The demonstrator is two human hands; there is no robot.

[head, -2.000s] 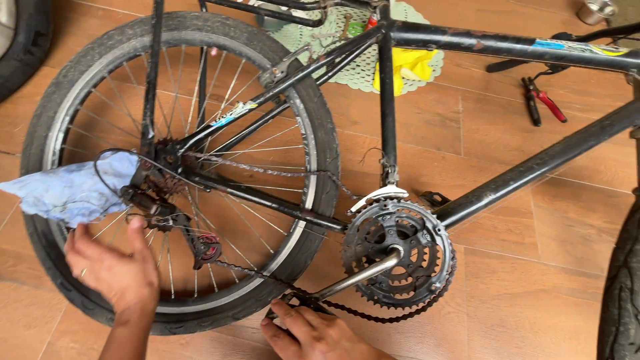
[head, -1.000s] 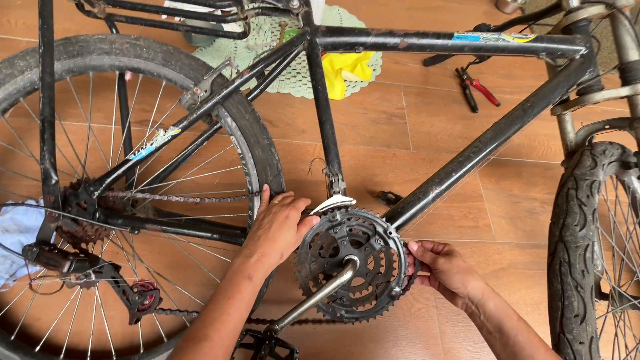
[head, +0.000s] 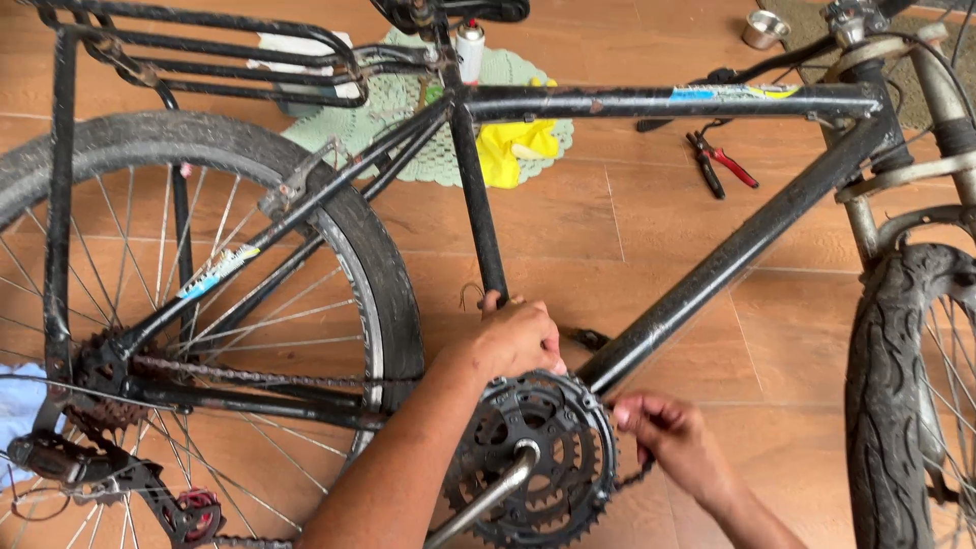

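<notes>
My left hand (head: pixel 522 335) is at the foot of the black seat tube (head: pixel 479 206), over the top of the chainrings (head: pixel 534 457); its fingers hide what they touch. My right hand (head: pixel 667 431) is at the right edge of the chainrings, fingers bent close to the bicycle chain (head: pixel 637 474), whose piece hangs just below them; whether it grips the chain cannot be told. The chain's upper run (head: pixel 267 377) goes from the rusty rear sprockets to behind my left forearm. A silver crank arm (head: pixel 488 499) points down left. The rear derailleur (head: pixel 114 473) is at lower left.
Red-and-black pliers (head: pixel 720 164) lie on the tiled floor beyond the frame. A green doily (head: pixel 427 156) bears a yellow glove or cloth (head: pixel 511 149) and a spray can (head: pixel 470 53). A metal cup (head: pixel 765 30) stands at the back. The front tyre (head: pixel 888 396) is at right, a blue cloth (head: pixel 23 412) at left.
My left hand has moved from the left edge of the chainrings up to the seat tube's foot. My right hand remains by their right edge. The view moved right after the first frame.
</notes>
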